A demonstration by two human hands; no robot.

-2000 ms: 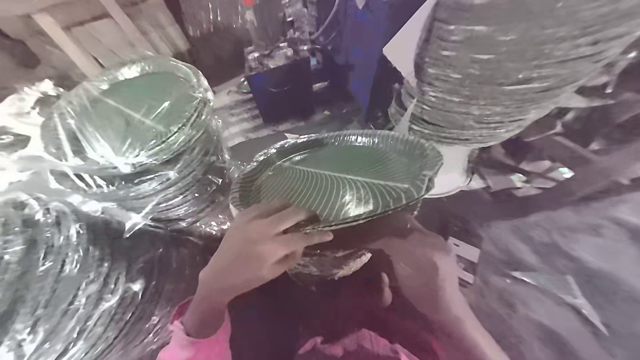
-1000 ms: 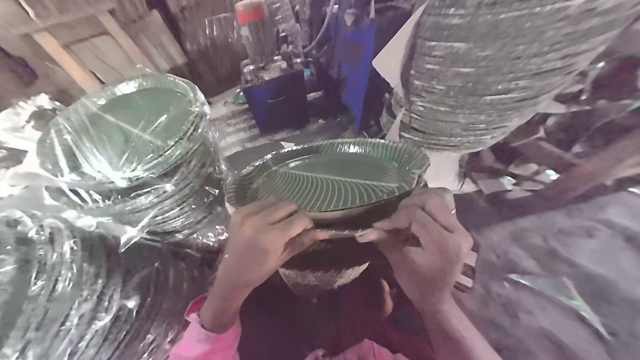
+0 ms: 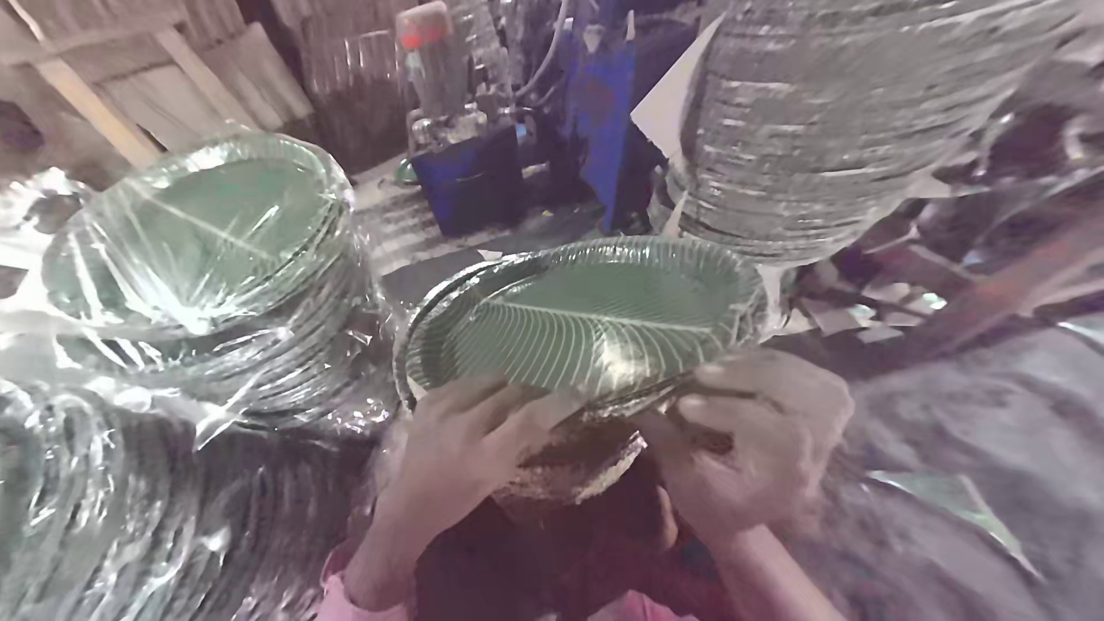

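Note:
A round green plate with a pale leaf-vein pattern and a shiny fluted rim lies in front of me, on top of what looks like more plates. My left hand rests on its near left rim, fingers bent over the edge. At the near right rim, my right hand has its fingers curled against the edge, and they are blurred. Whether it pinches the rim cannot be told. Below the plates, between my hands, shows a brown rough-edged round thing, partly hidden.
Green plates wrapped in clear plastic stand at the left, above more wrapped stacks. A tall plate stack rises at the right. Behind are a blue machine part and a blue panel. A green scrap lies at right.
Two seconds ago my right hand was lower, beneath the rim; one second ago both hands met at the near edge. Now they are farther apart along the rim.

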